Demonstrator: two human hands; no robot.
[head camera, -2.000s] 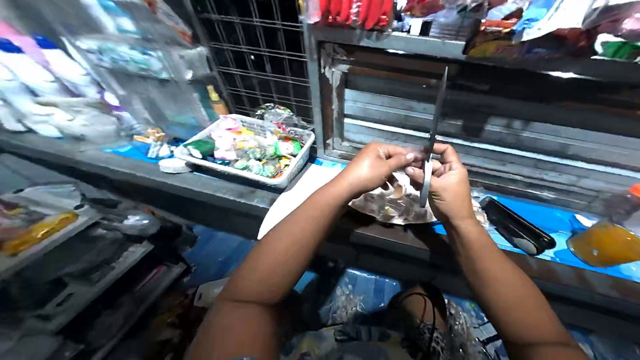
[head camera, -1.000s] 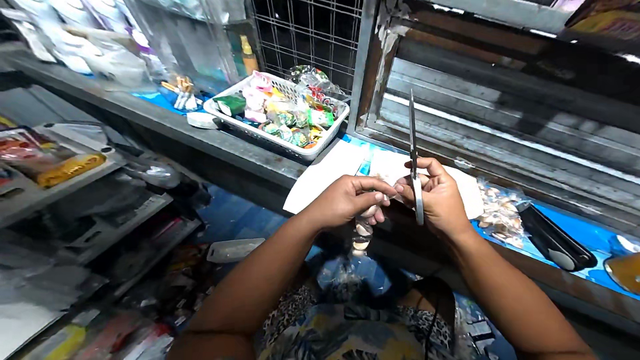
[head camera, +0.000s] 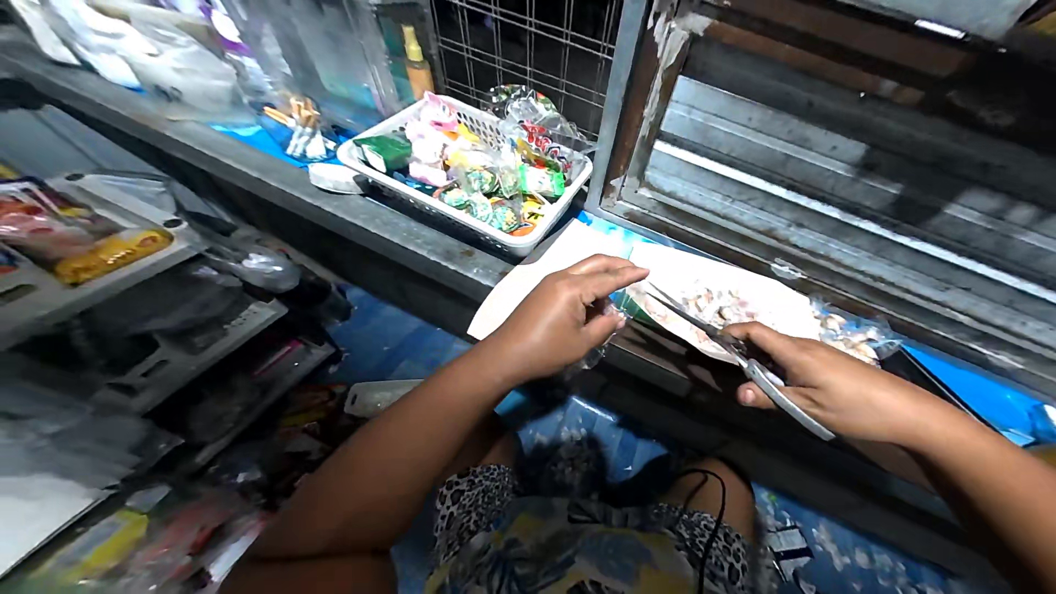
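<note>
My right hand (head camera: 813, 379) holds a pair of metal scissors (head camera: 767, 384), whose blades point up and left over a white sheet (head camera: 569, 256) on the ledge. Near the blade tips is my left hand (head camera: 569, 309), its thumb and fingers bent around something small and clear, perhaps plastic; the fingers hide most of it. Small pale pieces (head camera: 718, 305) lie heaped on the sheet. A clear plastic bag of similar pieces (head camera: 854, 330) rests at the sheet's right end. A bit of green (head camera: 631, 307) shows between my left hand and the blades.
On the ledge (head camera: 396, 231), a white plastic basket (head camera: 528, 239) holds wrapped packets, with a bottle (head camera: 417, 70) behind it. Cigarettes (head camera: 305, 124) stand to its left. A metal shutter (head camera: 784, 173) and wire grille (head camera: 528, 49) border the far side. Shelves with packets (head camera: 115, 256) are at lower left.
The scissors have swung from upright to slanting left, their blades now by my left fingers. My hands have moved apart. The pale pieces on the sheet now show between them.
</note>
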